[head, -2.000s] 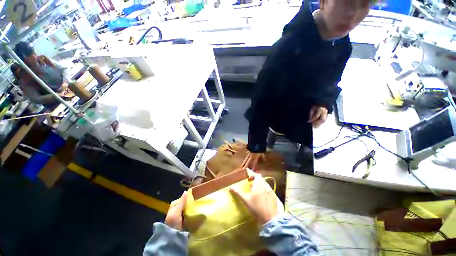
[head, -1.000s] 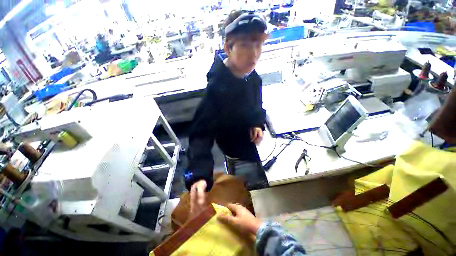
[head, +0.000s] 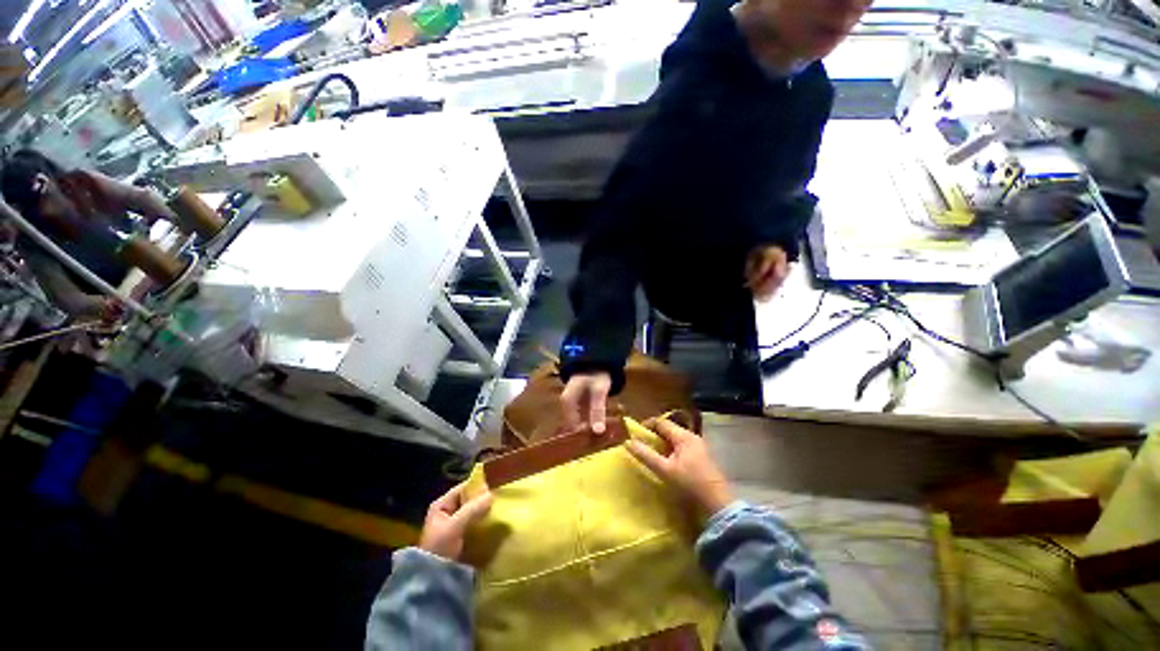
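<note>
A yellow bag body with a brown trim band along its top edge is held up in front of me. My left hand grips its left top corner. My right hand grips its right top corner, thumb on the yellow face. Seam lines cross the middle of the panel, and another brown piece shows at its bottom. The other person's hand touches the brown band from behind the top edge. Brown bag pieces lie behind the bag.
A person in dark clothes stands opposite. A pale board and stacked yellow bags with loose threads are at right. Pliers and a control screen are on the white table. A white machine table stands at left; another person sits beyond.
Since one second ago, the view has swung back left and my left hand has come into view on the bag. The other person's fingers now touch the brown band.
</note>
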